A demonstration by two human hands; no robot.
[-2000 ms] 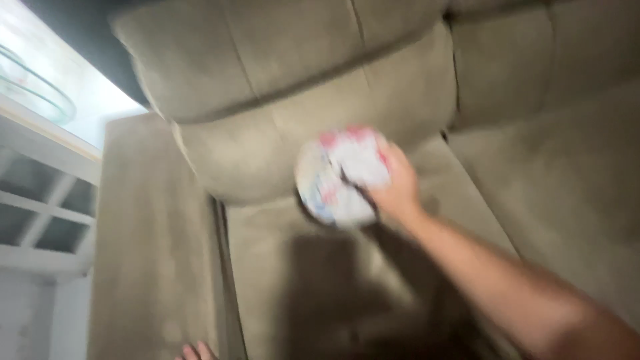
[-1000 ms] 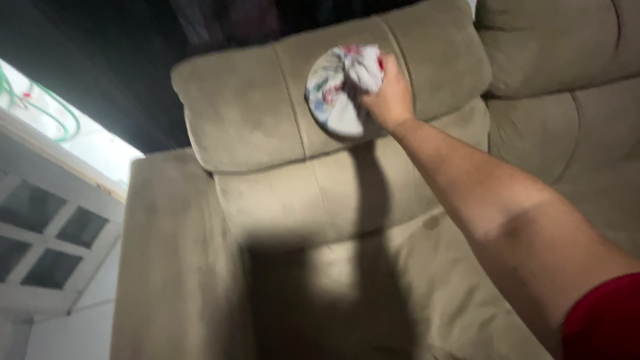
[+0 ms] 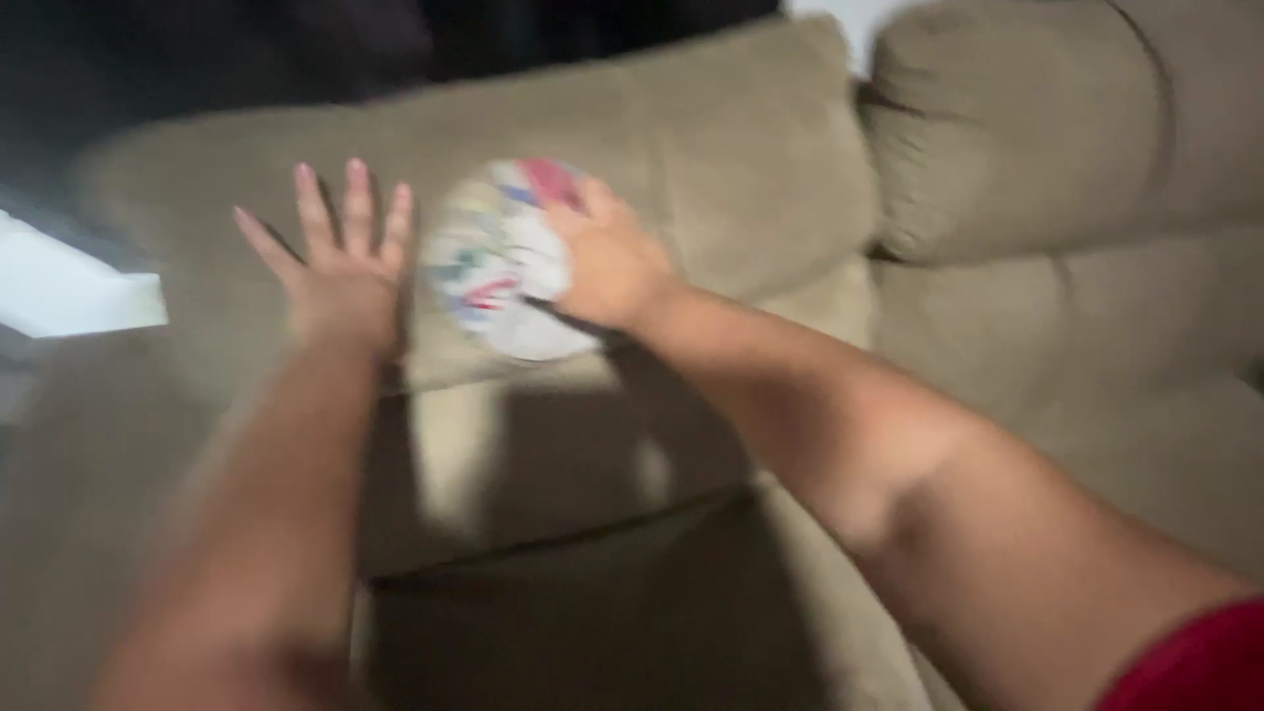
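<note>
A round, white cloth-like item with red, blue and green patterning [image 3: 494, 272] lies against the backrest of a beige upholstered sofa [image 3: 750, 168]. My right hand [image 3: 612, 257] grips its right side, fingers partly hidden by blur and the item's folds. To the left of it, my left hand [image 3: 346, 281] rests on the same backrest cushion with its fingers spread and nothing held. A small gap separates the left hand from the patterned item. Whether the item is a cloth alone or covers something stiff, I cannot tell.
Another backrest cushion [image 3: 1007, 138] adjoins on the right, past a deep seam. Below are the shadowed lower cushions [image 3: 592, 612]. A dark area [image 3: 247, 49] lies behind the sofa, and a bright white surface [image 3: 79, 286] is at the far left.
My left hand has come up onto the backrest; one second ago it was out of view. My right hand keeps hold of the patterned item, which was lower on the sofa two seconds ago.
</note>
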